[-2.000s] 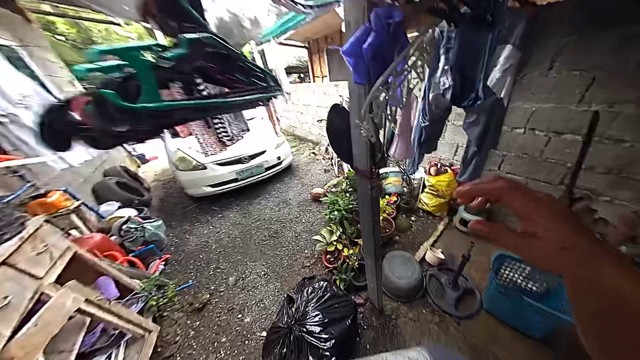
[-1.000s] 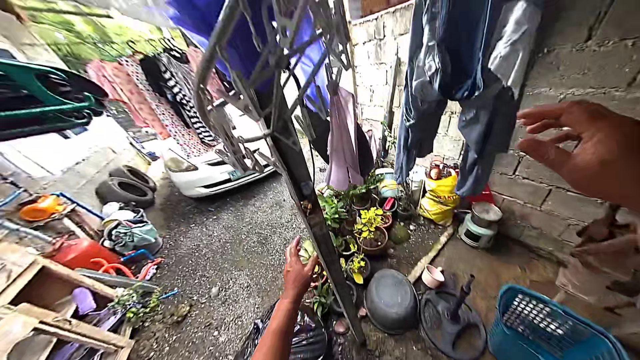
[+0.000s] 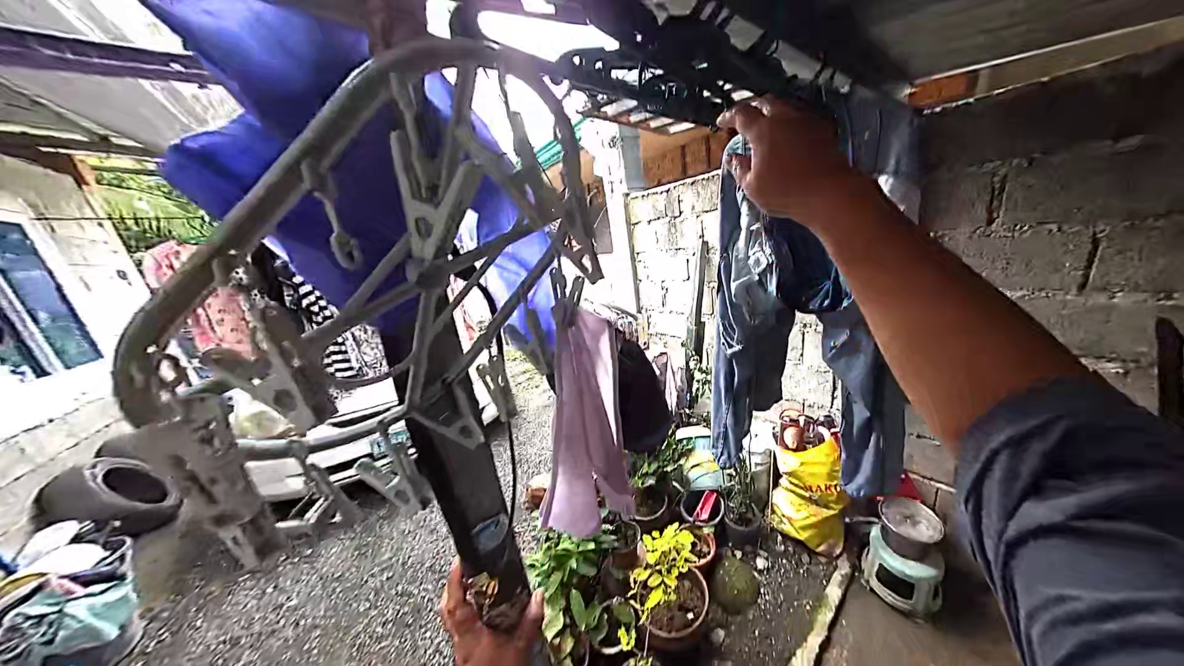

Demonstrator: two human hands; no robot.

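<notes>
My left hand [image 3: 490, 610] grips the lower part of a dark post [image 3: 462, 462] at the bottom centre. My right hand [image 3: 786, 157] is raised at the upper right, fingers bent against a dark plastic clip hanger [image 3: 666, 74]; whether they close on it cannot be told. Wet-looking blue jeans [image 3: 869, 388] hang just below that hand. Close to the camera hangs a grey plastic clip hanger [image 3: 268, 194] with many pegs, a pinkish-lilac cloth [image 3: 583, 416] on its right side. A blue-purple cloth [image 3: 296, 166] hangs behind it.
Potted plants [image 3: 675, 592] stand right of the post. Beyond them are a yellow bag [image 3: 809, 490] and a small pale green stove [image 3: 902, 573] with a pot, by a block wall [image 3: 1064, 231]. Old tires [image 3: 111, 495], a full basket [image 3: 69, 592] and a white car [image 3: 287, 472] are at left.
My right hand has gone from beside the jeans up to the dark hanger above them. The left hand, lower centre before, now holds the post. The view has tilted up, nearer the grey hanger.
</notes>
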